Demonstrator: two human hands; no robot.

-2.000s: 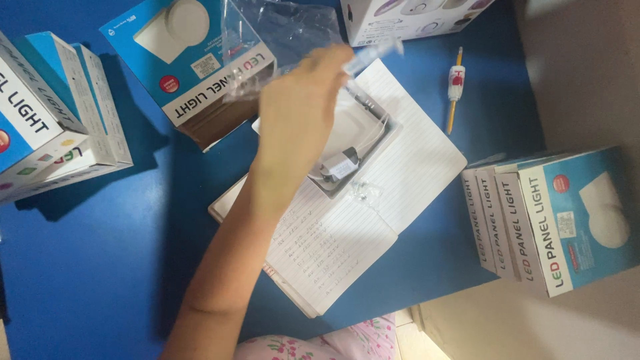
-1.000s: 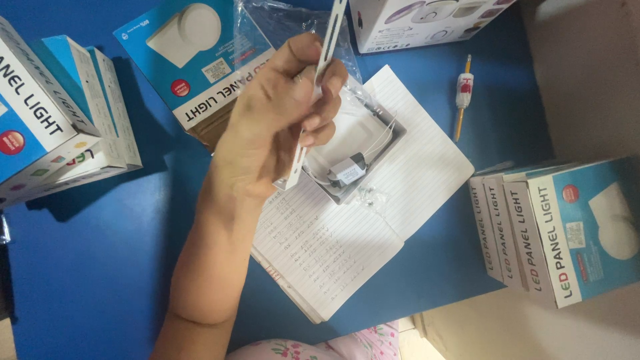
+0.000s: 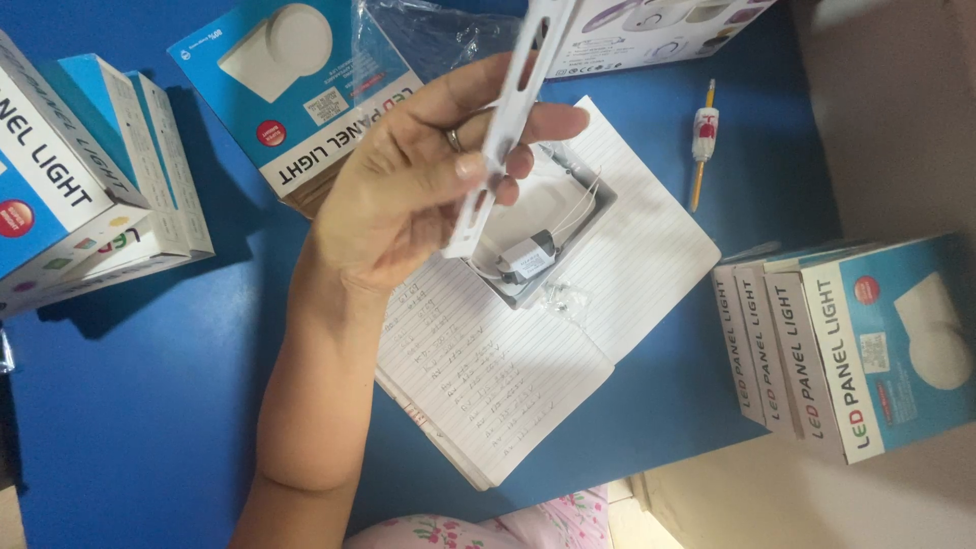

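My left hand (image 3: 442, 160) is raised over the table, its thumb and fingers closed around a slotted white metal mounting bar (image 3: 503, 130). The bar is tilted, its upper end cut off by the frame's top edge. Beneath and beyond the hand, a square LED panel light (image 3: 545, 183), back side up, lies on an open lined notebook (image 3: 488, 381). A small driver box (image 3: 526, 258) with thin white wires rests in its frame. A small clear bag of screws (image 3: 564, 299) lies beside the panel's lower corner. My right hand is not in view.
LED panel light boxes stand at the left (image 3: 69, 168) and right (image 3: 900, 343); another box (image 3: 305, 99) lies at upper left beside clear plastic wrap (image 3: 450, 38). A white printed box (image 3: 656, 34) is at the top. A screwdriver (image 3: 703, 145) lies on the blue table (image 3: 648, 427).
Two seconds ago my left hand was above the panel with clear plastic at its fingers. One second ago it held the white bar more upright; now the bar leans more.
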